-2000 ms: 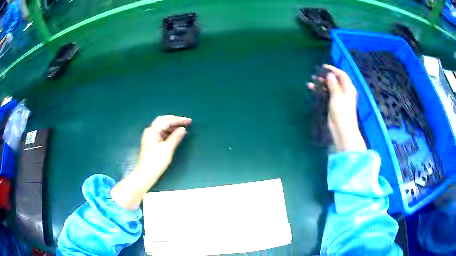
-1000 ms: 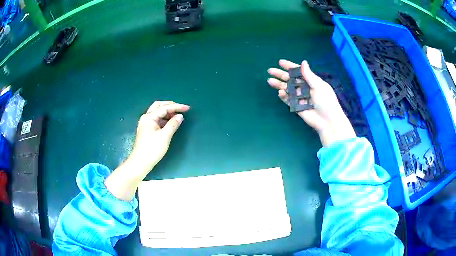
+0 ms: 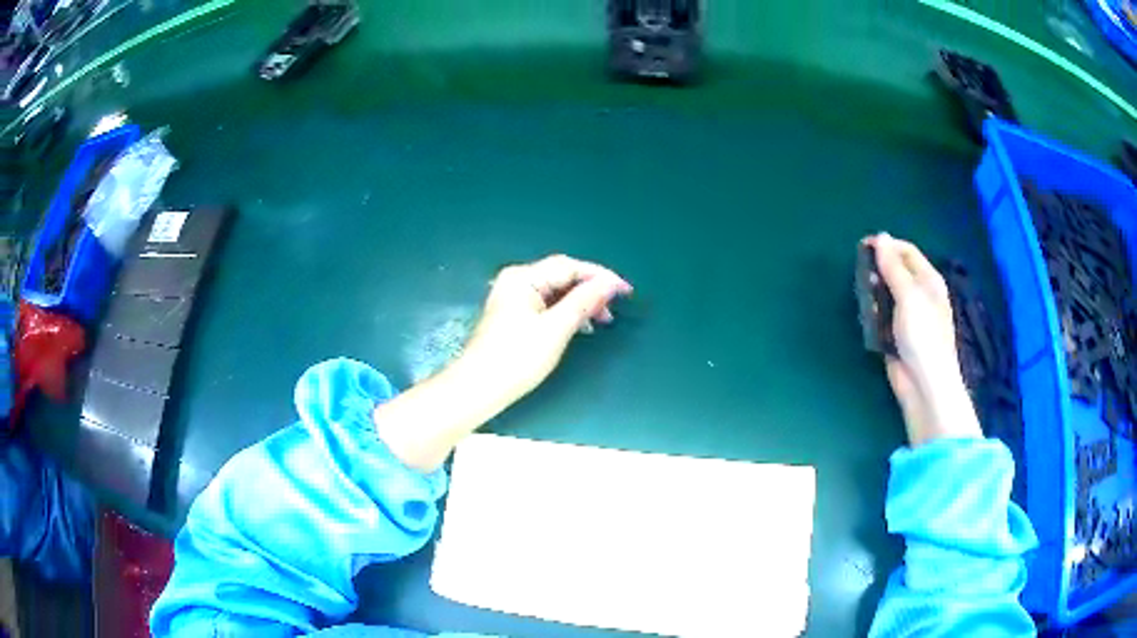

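My right hand (image 3: 920, 312) holds a thin black inner cover plate (image 3: 872, 299) upright at its palm side, seen nearly edge-on, above the bench left of the parts bin. My left hand (image 3: 536, 324) is over the middle of the bench, thumb and forefinger close together; whether something small is between them cannot be told. The cream-white sheet stack (image 3: 623, 538) lies in front of me, below both hands. The blue parts bin (image 3: 1041, 361) at the right holds many black plates (image 3: 1087, 274), and more dark plates lie beside it, partly behind my right hand.
Black device housings stand at the far side: one at left (image 3: 309, 40), one at centre (image 3: 655, 40), one at right (image 3: 976, 87). A long dark tray (image 3: 143, 355) lies at left, beside a clear plastic bag (image 3: 131, 187), a small blue bin (image 3: 65, 249) and a red bag (image 3: 47, 352).
The camera view has turned left, so the bench things sit further right. My right hand has turned the plate from face-on to edge-on. My left hand keeps nearly the same pose.
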